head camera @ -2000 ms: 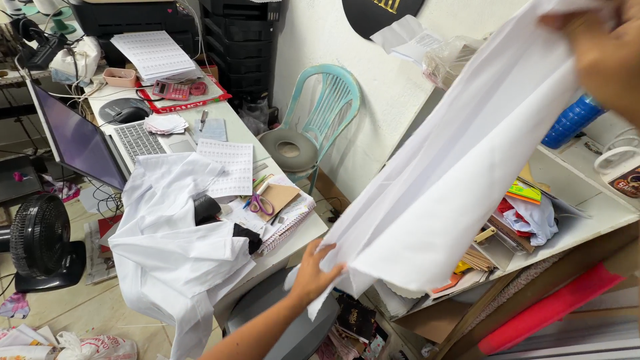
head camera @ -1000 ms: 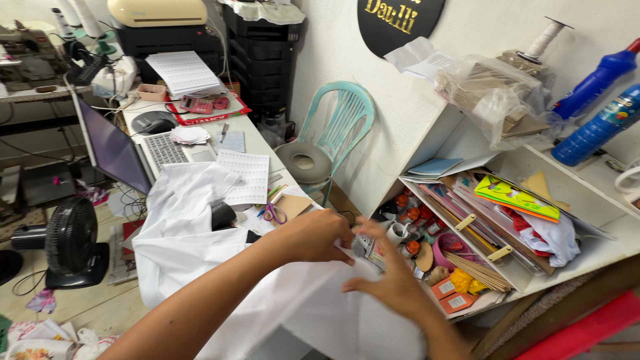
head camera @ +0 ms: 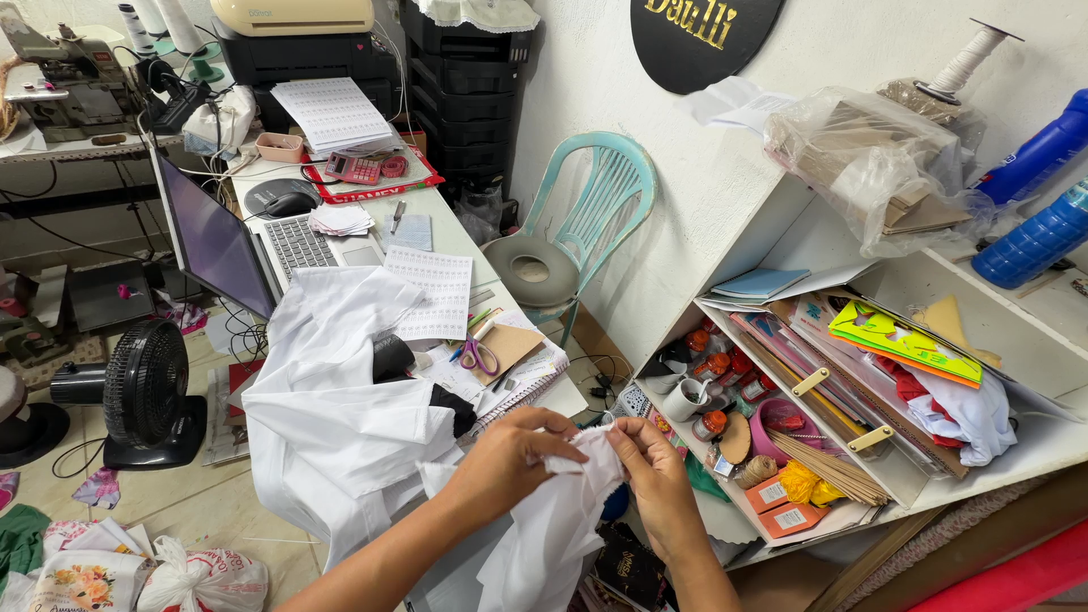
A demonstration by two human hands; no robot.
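Observation:
Both hands hold a piece of white fabric [head camera: 544,535] at the lower middle of the view. My left hand [head camera: 520,459] pinches its gathered upper edge from the left. The fingers of my right hand [head camera: 650,467] grip the same edge close beside it, and the fabric hangs down below them. More white cloth [head camera: 340,391] lies draped over the desk and its front edge, left of my hands. Purple-handled scissors [head camera: 478,357] rest on papers behind the left hand.
A laptop [head camera: 293,242], a computer mouse [head camera: 287,197] and printed sheets [head camera: 433,293] are on the desk. Behind stands a turquoise chair [head camera: 595,204]. A white shelf unit [head camera: 909,484] full of supplies is at the right; a black fan [head camera: 146,391] is at the left.
The white fabric was raised and stretched out toward the upper right; now it is lowered and gathered. My right hand has come down beside the left. The view has shifted.

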